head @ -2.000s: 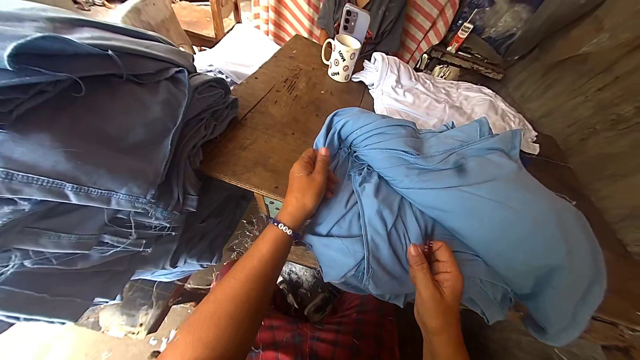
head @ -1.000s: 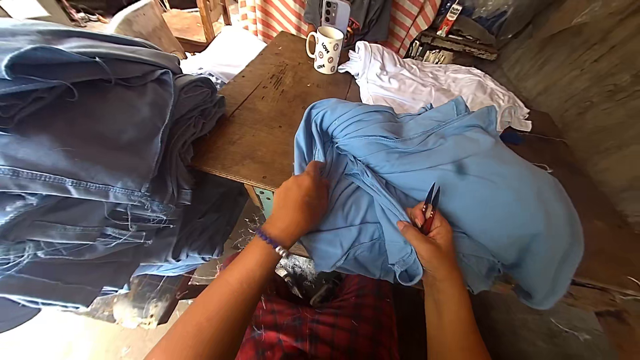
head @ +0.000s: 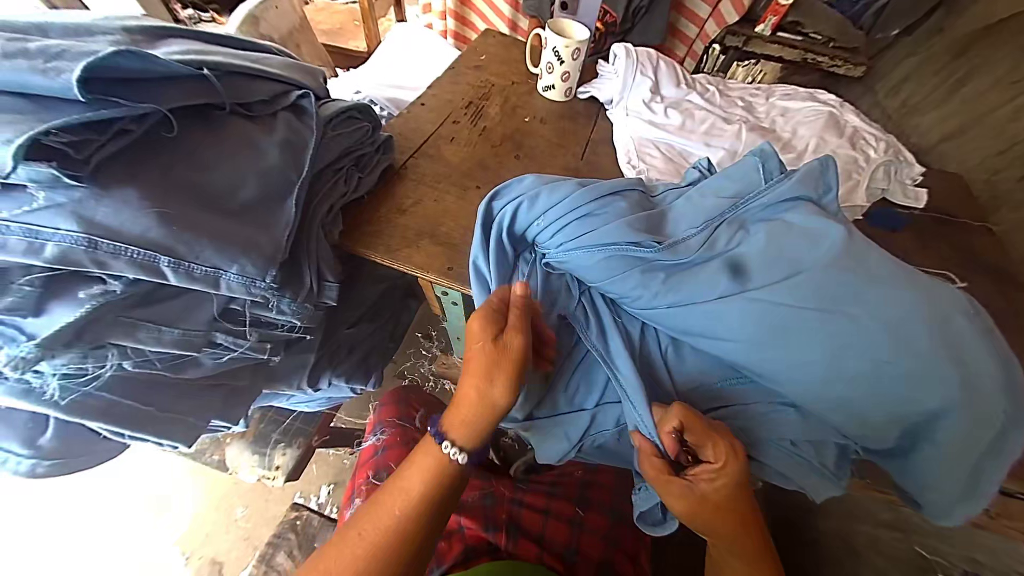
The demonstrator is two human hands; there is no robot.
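A light blue knit garment point(head: 768, 296), with overlocked seams showing, spreads in folds over the right part of the wooden table and hangs past its near edge. My left hand point(head: 504, 344), a beaded bracelet at its wrist, pinches the cloth near the garment's left side. Lower and to the right, my right hand point(head: 694, 464) grips a seamed edge of the same garment between thumb and fingers. The small dark-bladed thread snips point(head: 684, 452) are tucked in the right palm, mostly hidden by the fingers.
A stack of dark denim pieces point(head: 184, 200) with frayed threads rises at the left. On the wooden table point(head: 480, 136) stands a printed mug point(head: 564, 60) near the back, beside a white garment point(head: 744, 120). A phone point(head: 576, 10) shows behind the mug.
The snips' blades, pointing up from my right hand a second ago, are now mostly hidden in the palm. That hand now grips the garment's seamed edge. The view has moved closer.
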